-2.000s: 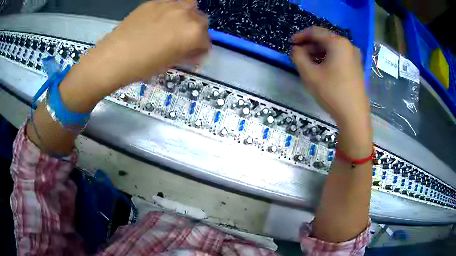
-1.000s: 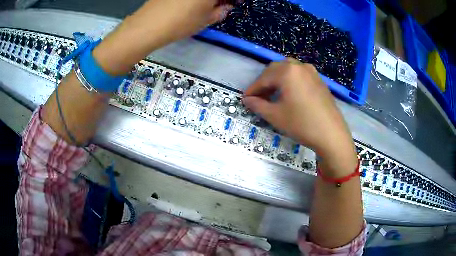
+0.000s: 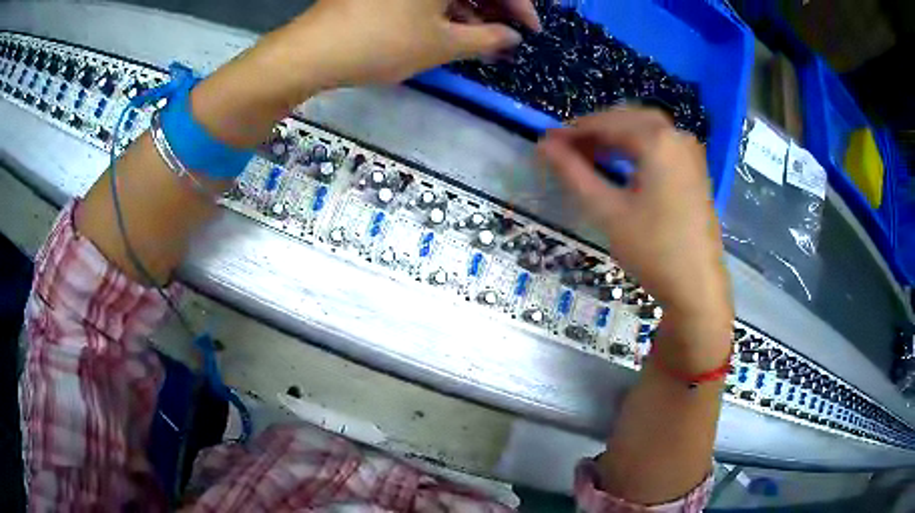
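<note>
Pale circuit boards (image 3: 401, 215) crowded with round dark cans and tiny blue parts lie end to end across the view. A blue parts bin (image 3: 735, 110) beyond them holds a dark heap of small black components (image 3: 612, 72). My left hand (image 3: 441, 35) is at the bin's left part, thumb and fingers apart over the heap; whether it holds a component cannot be told. My right hand (image 3: 637, 180) is blurred, above the rail between bin and boards, fingertips close together; whether a component is between them cannot be told.
Brushed metal rails (image 3: 401, 321) run on both sides of the boards. A clear plastic bag with white labels (image 3: 778, 200) lies right of the bin. Another blue bin with a yellow item (image 3: 864, 168) is at the far right. A blue wrist strap (image 3: 196, 135) and cord hang from my left wrist.
My right hand has lifted off the boards and moved right and slightly back toward the bin. My left hand has moved right over the heap. The boards appear slightly shifted in view.
</note>
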